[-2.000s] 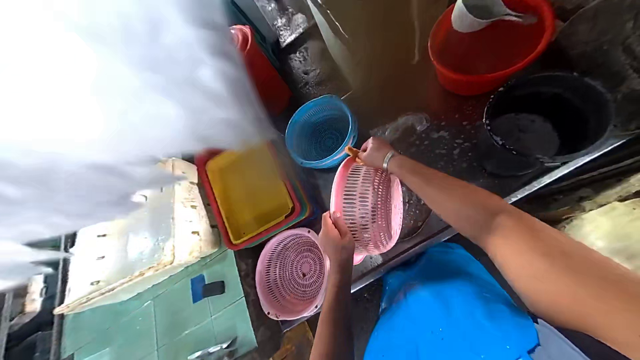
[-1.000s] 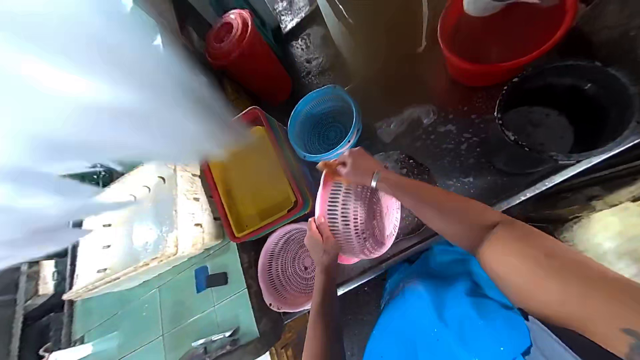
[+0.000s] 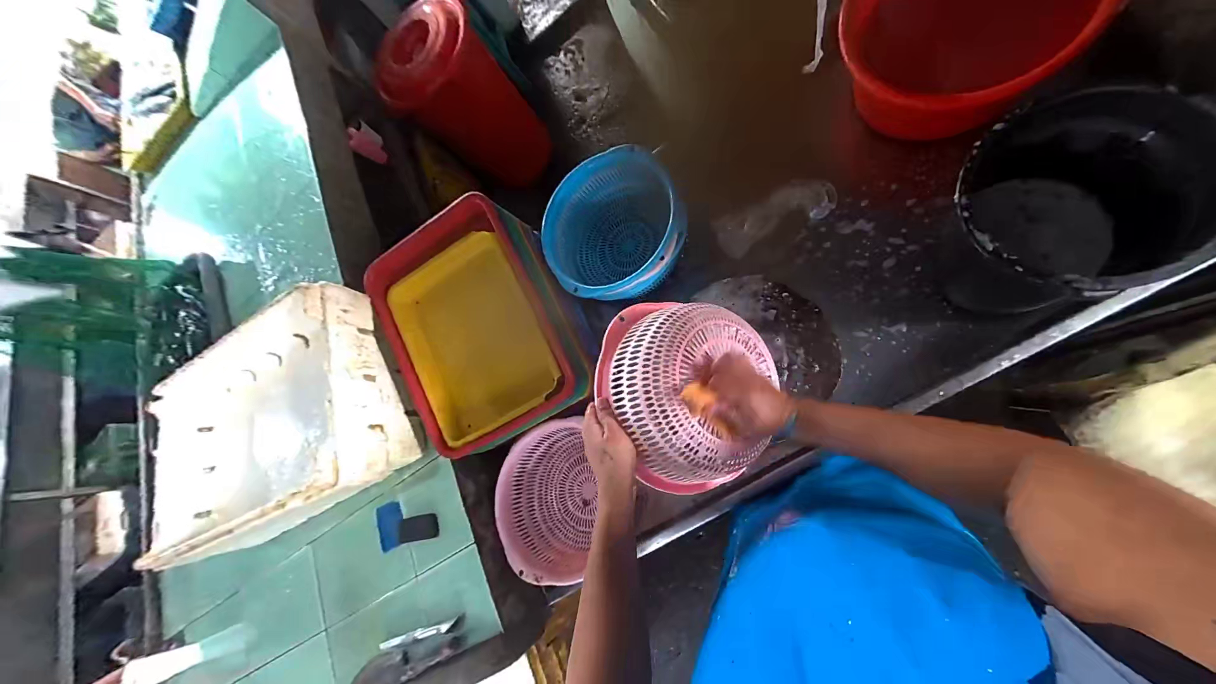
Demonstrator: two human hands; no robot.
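A pink plastic colander (image 3: 655, 370) is tilted with its perforated underside facing me. My left hand (image 3: 609, 446) grips its rim at the lower left. An orange scrubbing pad or cloth (image 3: 703, 404) is in my right hand (image 3: 746, 397), pressed on the colander's base and blurred. Just below and left, a second pink colander (image 3: 546, 503) lies with its inside showing, partly hidden by my left forearm. A blue plastic basket (image 3: 613, 223) stands right above the held colander. To the left is a stack of rectangular trays, the yellow one (image 3: 475, 332) inside a red one (image 3: 380, 285).
A red basin (image 3: 940, 104) and a black tub (image 3: 1035, 228) stand at the upper right. Near the upper left is a red rolled or cylindrical plastic item (image 3: 475, 104). A white crate (image 3: 266, 427) rests on green tiles (image 3: 370, 589), beside a blue and black object (image 3: 404, 526).
The colander has turned so its underside faces me. My right hand has gone from its upper rim to its base with the orange thing. The white blur at upper left has mostly gone.
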